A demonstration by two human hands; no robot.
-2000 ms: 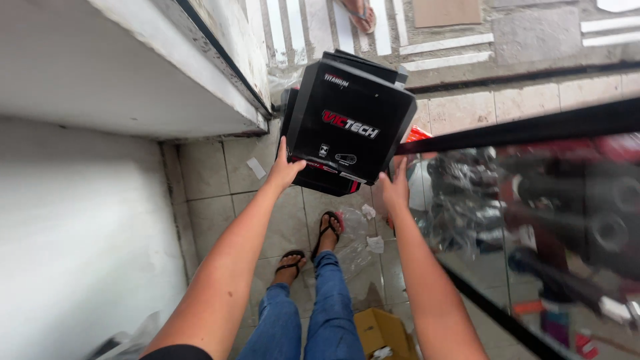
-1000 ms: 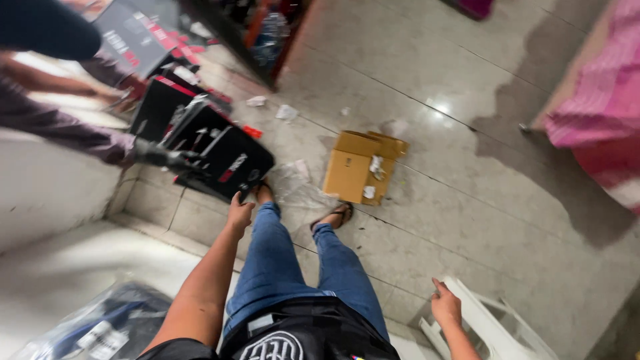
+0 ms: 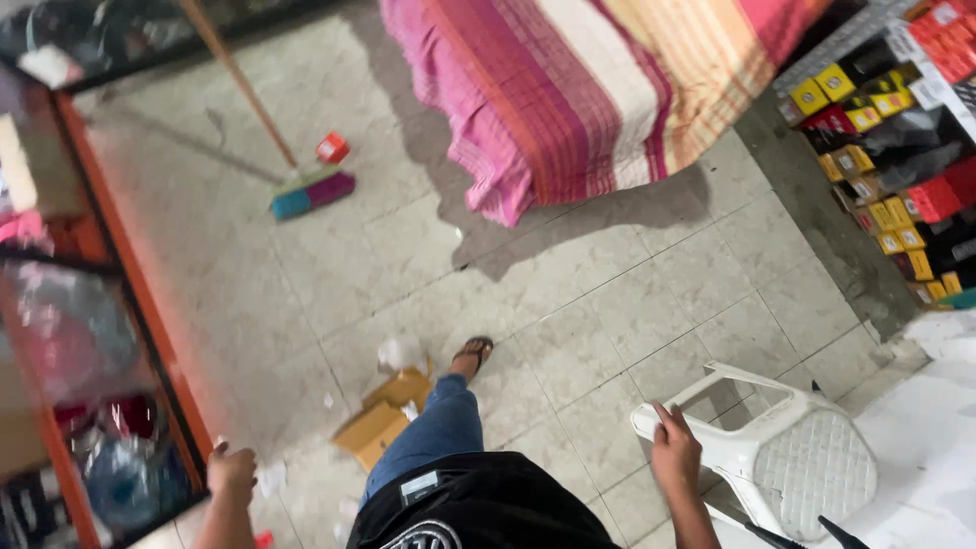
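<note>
My left hand (image 3: 231,474) is at the lower left with its fingers curled and nothing seen in it, beside the orange-framed display case. My right hand (image 3: 675,446) is at the lower right, fingers somewhat extended, over or in front of a leg of a white plastic stool (image 3: 816,465); whether it touches the stool I cannot tell. An opened cardboard box (image 3: 374,431) lies on the floor by my leg, between the two hands.
Bagged goods fill the orange-framed display case (image 3: 145,305) at left. A push broom (image 3: 313,194) stands near a small red box (image 3: 332,147). A striped cloth (image 3: 579,99) drapes over something at the top. Shelves of small boxes (image 3: 896,206) are at right, by a white wall.
Two seconds ago both hands held black boxes; one second ago my left hand was at them beside another person. Both hands are away from them now. The view has swung to the right.
</note>
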